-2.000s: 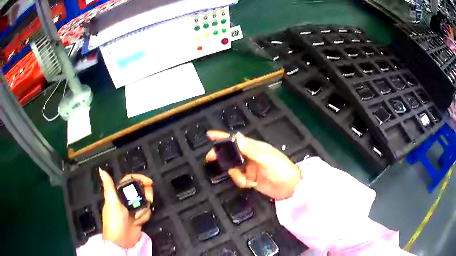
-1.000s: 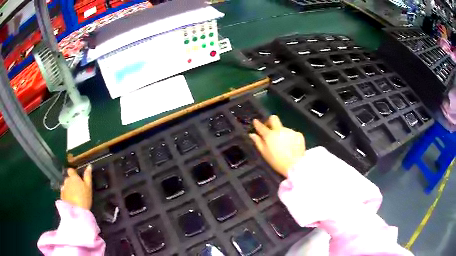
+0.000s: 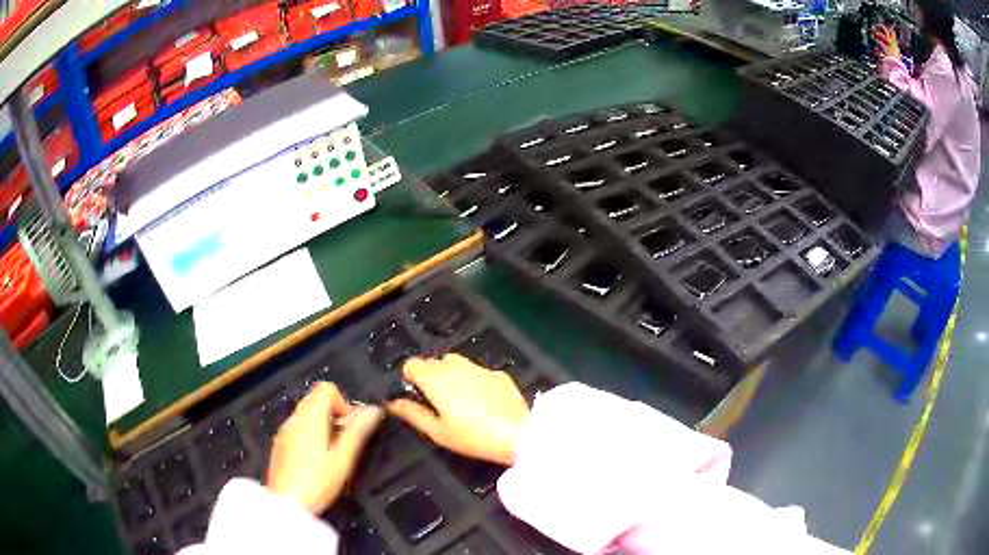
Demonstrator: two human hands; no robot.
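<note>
A black foam tray lies below my hands, with dark smartwatch units in its square pockets. One watch unit shows in a pocket below my hands. My left hand is over the middle of the tray, thumb and fingers bent close together around a small glinting edge. My right hand is just right of it, fingertips pointing down at a pocket. The fingertips of both hands nearly meet. They cover what they touch, so I cannot tell whether either hand grips a unit.
Stacked foam trays with watch units stand at right. A white test box, a paper sheet and a pale green fan are behind a wooden edge. A blue stool and a person in pink are at far right.
The view has swung to the right. The two units held two seconds ago are no longer seen in my hands. My hands have come together from opposite sides of the tray.
</note>
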